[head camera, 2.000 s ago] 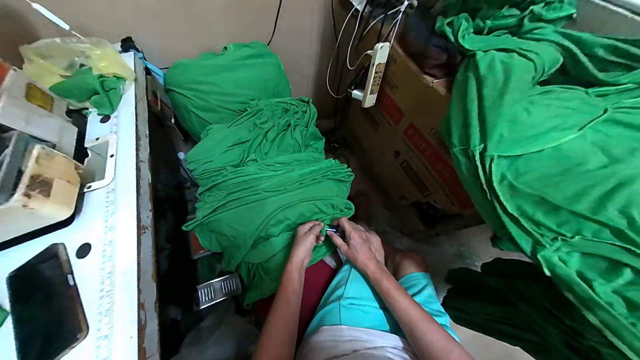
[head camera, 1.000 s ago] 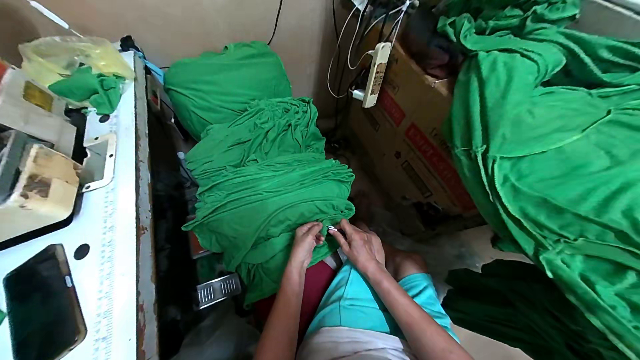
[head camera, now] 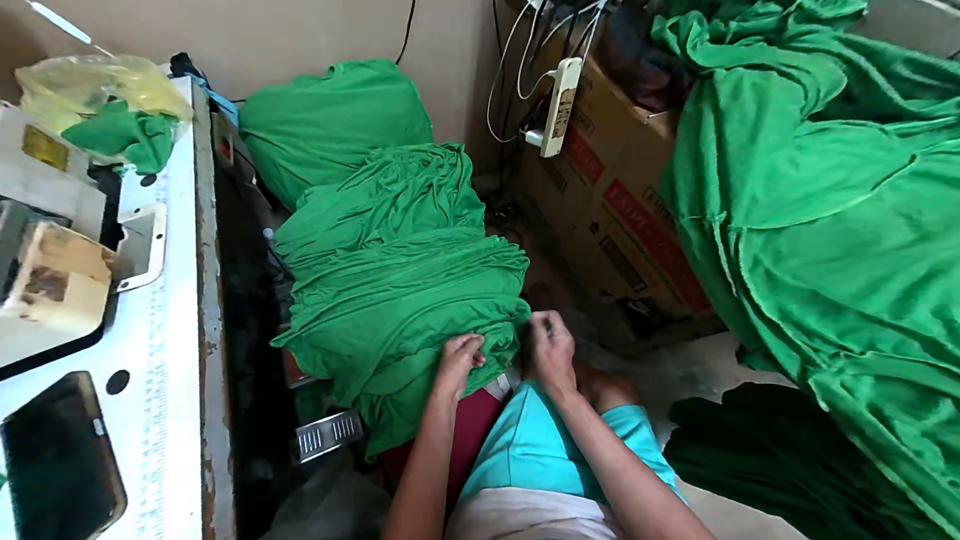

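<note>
Gathered green fabric lies in a long heap in front of me and reaches to my lap. My left hand rests at its near right end, fingers curled at a bunched fold; whether they pinch the cloth is not clear. Just right of the fabric's edge is my right hand, its fingers curled around a small dark object that is mostly hidden. A gap with some green cloth separates the two hands.
At left stands a white sewing machine table with a phone and a yellowish plastic bag. A power strip hangs by a cardboard box. Green fabric drapes at right, above dark cloth.
My hands were close together at the fabric's near edge; now they are farther apart, the right one moved to the right and up, off the cloth.
</note>
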